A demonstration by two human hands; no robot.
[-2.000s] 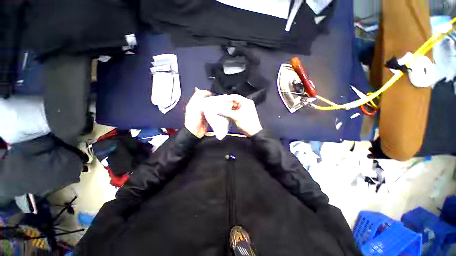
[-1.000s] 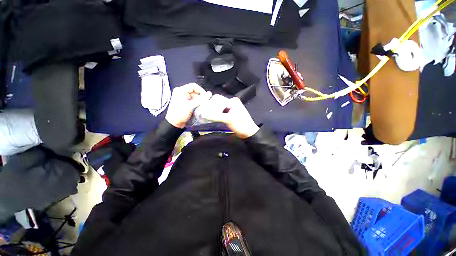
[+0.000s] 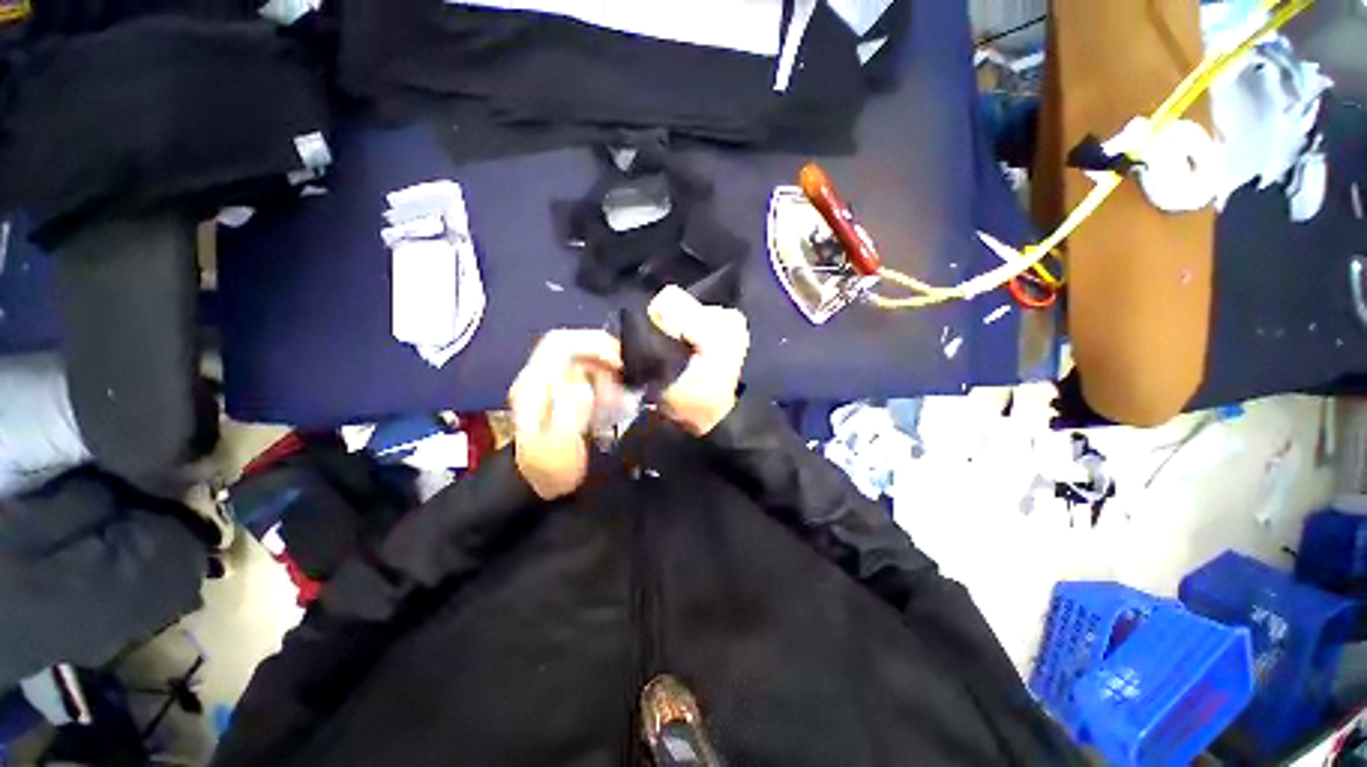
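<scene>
A small cloth piece [image 3: 648,348] is between my two hands at the table's near edge. Its black face shows on top, and a pale part shows lower down by the left fingers. My left hand [image 3: 561,408] holds its lower left side, slightly blurred. My right hand [image 3: 702,360] grips its right side, thumb on top. A pile of black pieces [image 3: 682,247] with a grey patch lies just beyond my hands. A neat stack of pale pieces [image 3: 430,285] lies to the left on the dark navy table [image 3: 323,360].
A steam iron [image 3: 810,255] with a red-brown handle rests at right, its yellow hose running over the tan sleeve board [image 3: 1139,315]. Red-orange scissors loops [image 3: 1037,282] lie beside the hose. Black panels [image 3: 630,83] cover the far side. Blue crates [image 3: 1147,674] stand at lower right.
The held piece showed its pale side before; now its black face shows. My left hand has moved lower and nearer my body. The view has shifted, so the table things appear further left.
</scene>
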